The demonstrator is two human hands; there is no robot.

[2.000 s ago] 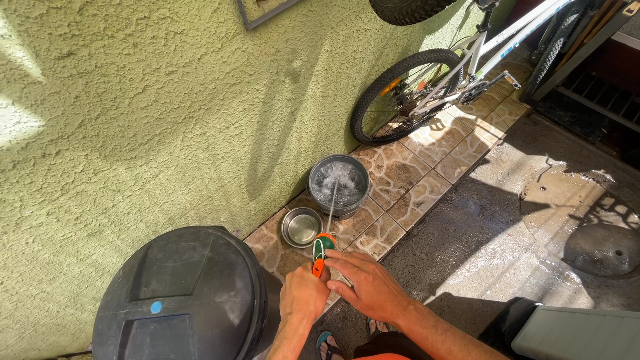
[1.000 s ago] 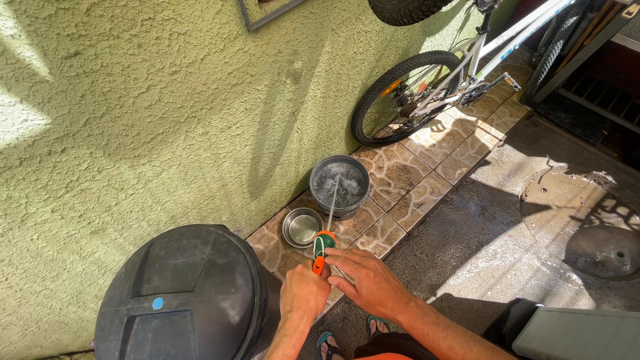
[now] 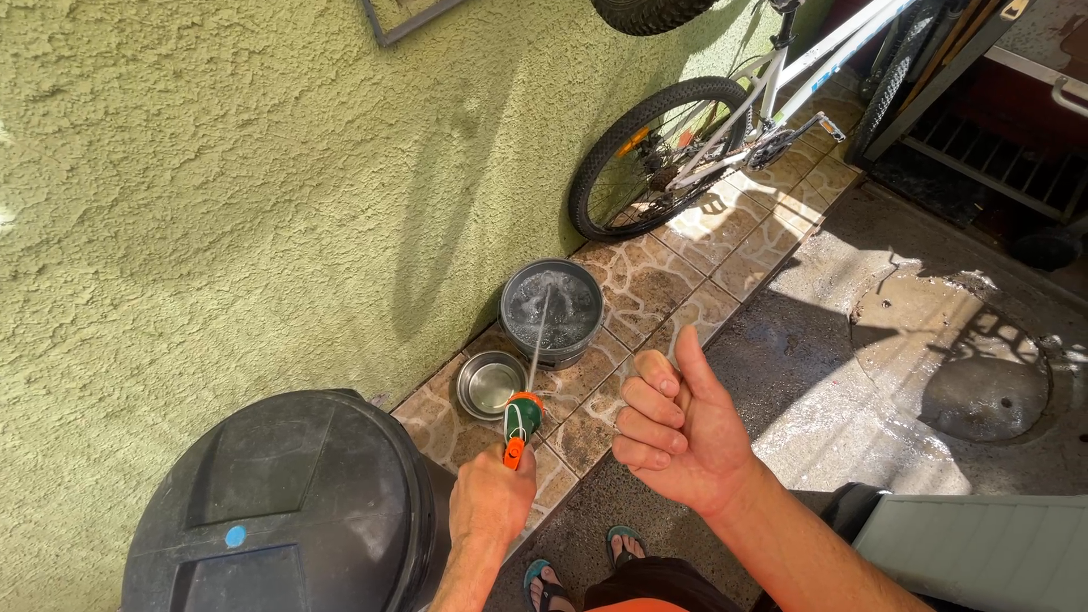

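My left hand (image 3: 495, 495) is closed around a green and orange hose spray nozzle (image 3: 522, 416). From the nozzle a thin jet of water (image 3: 540, 331) runs into a round grey bucket (image 3: 595, 327), where the water is churning and bubbling. Beside the bucket, just beyond the nozzle, a metal bowl (image 3: 463, 393) holds clear liquid. My right hand (image 3: 688, 433) is raised to the right of the nozzle, palm up, with its fingers curled and the thumb apart; nothing is in it.
A large black lidded bin (image 3: 255, 476) stands at lower left against the green stucco wall (image 3: 212, 187). A white bicycle (image 3: 765, 102) leans farther along the tiled ledge (image 3: 671, 280). Wet concrete (image 3: 833, 340) lies to the right, with a grey ribbed object (image 3: 986, 544) at lower right.
My right hand has come off the nozzle and moved right and up, turning its palm upward. My left hand still holds the nozzle, and the jet still lands in the bucket.
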